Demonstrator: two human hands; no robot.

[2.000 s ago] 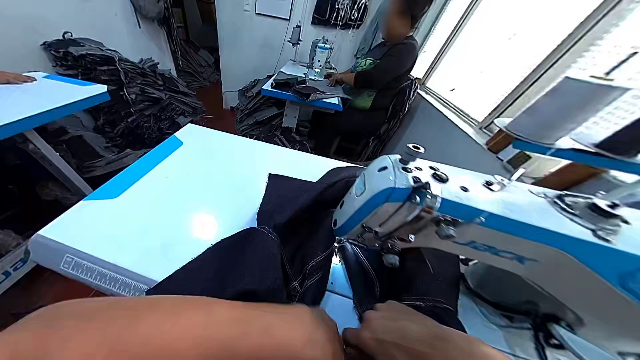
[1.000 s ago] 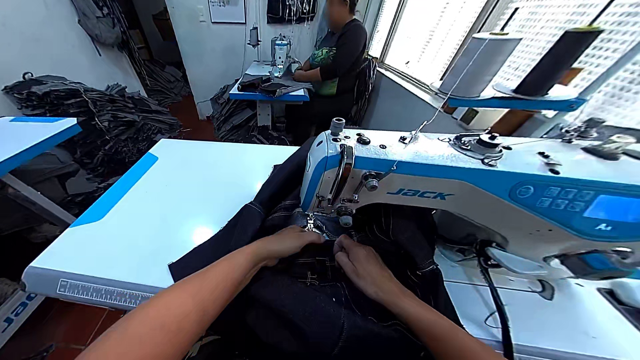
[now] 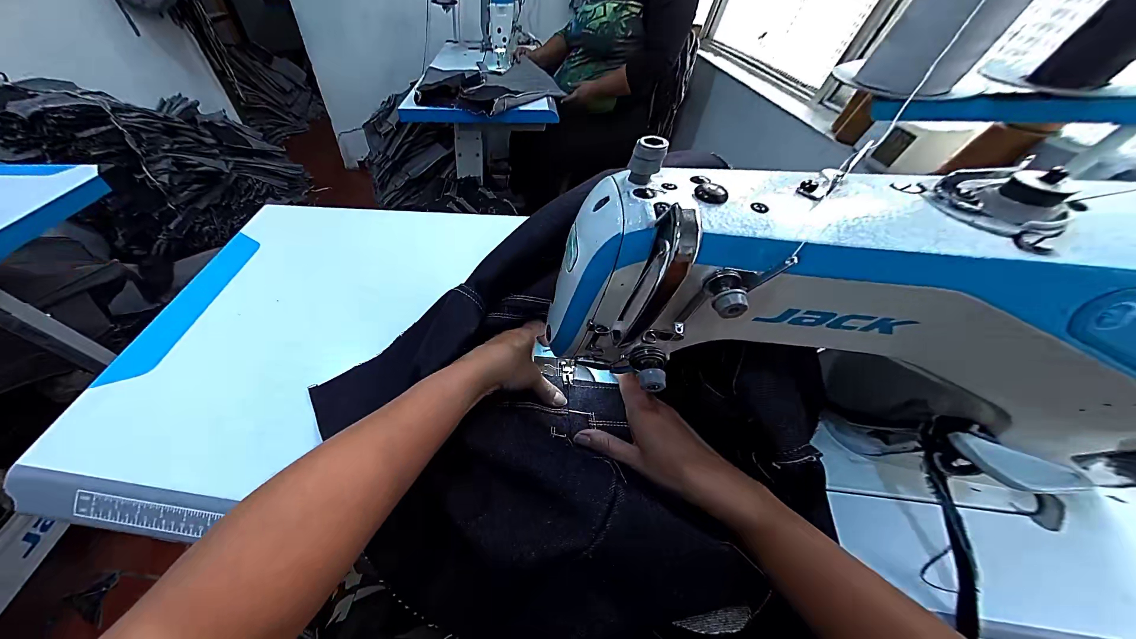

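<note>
A dark denim garment [image 3: 532,515] with light topstitching lies across the table under the head of a Jack sewing machine [image 3: 843,266]. The metal presser foot [image 3: 568,371] is over the cloth between my two hands. My left hand [image 3: 522,366] rests on the denim just left of the foot, fingertips partly hidden by the machine head. Flat on the cloth at the right of the foot lies my right hand [image 3: 652,435], thumb pointing left and fingers partly behind the machine. Neither hand clearly pinches the fabric.
The white sewing table [image 3: 355,293] has a printed ruler on its front edge. Thread cones [image 3: 919,44] stand on a rack at the upper right. Piles of dark cloth [image 3: 151,169] lie at the left. Beyond, a person [image 3: 603,62] works at another machine.
Two seconds ago my left forearm crossed the front of the table; now both hands lie beside the presser foot. The garment has been shifted and spread under the machine. The view has moved closer.
</note>
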